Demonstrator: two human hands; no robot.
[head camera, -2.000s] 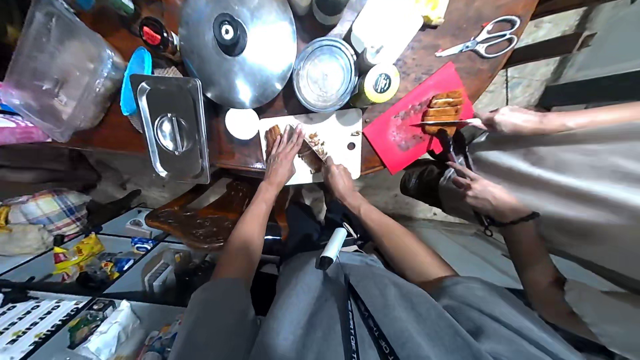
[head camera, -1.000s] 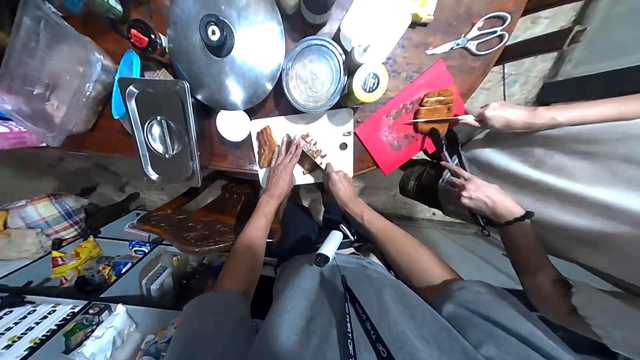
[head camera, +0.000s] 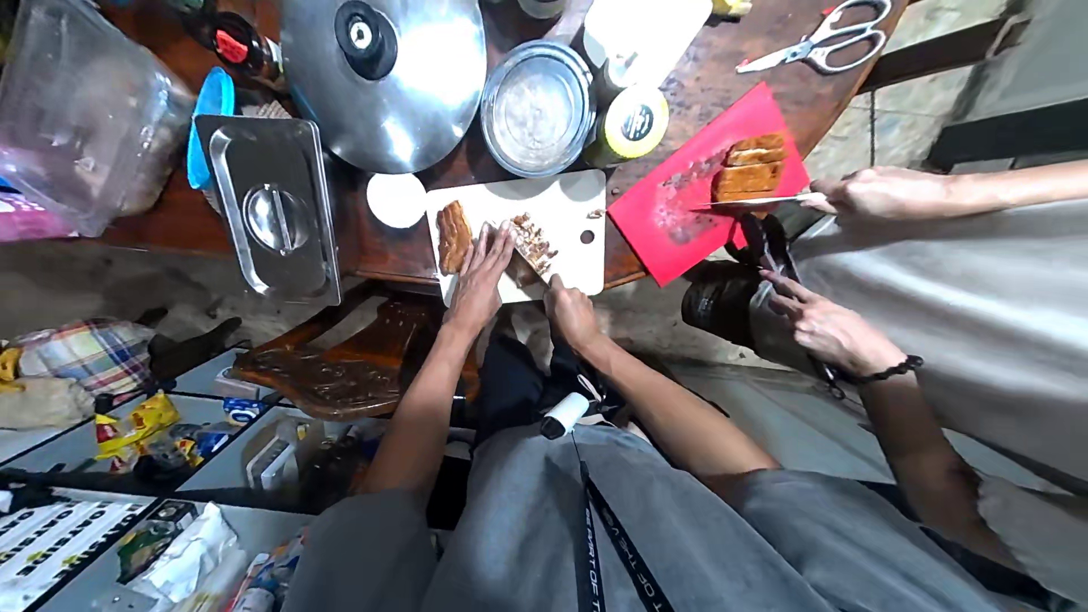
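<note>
My right hand (head camera: 571, 316) grips a kitchen knife (head camera: 529, 262) by its handle, at the lower edge of a white cutting board (head camera: 586, 200). The blade points up and left across the board. Flat fingers of my left hand (head camera: 481, 280) rest on the board at the blade's far end; what lies under them is hidden. Left of these fingers lies a browned piece of what looks like cooked meat (head camera: 454, 237). Small chopped bits (head camera: 532, 240) lie along the right side of the blade.
At right a co-worker's hand holds a knife at browned slices (head camera: 750, 174) on a red cutting mat (head camera: 680, 195). Kitchen shears (head camera: 820, 47) lie beyond. Around my board stand a steel lid (head camera: 408, 93), a glass jar (head camera: 538, 110), a white round lid (head camera: 397, 201) and a covered steel pan (head camera: 276, 212).
The browned piece beside my left hand shows more fully than two seconds ago. My hands stay at the board with the knife. The co-worker's knife remains at the slices.
</note>
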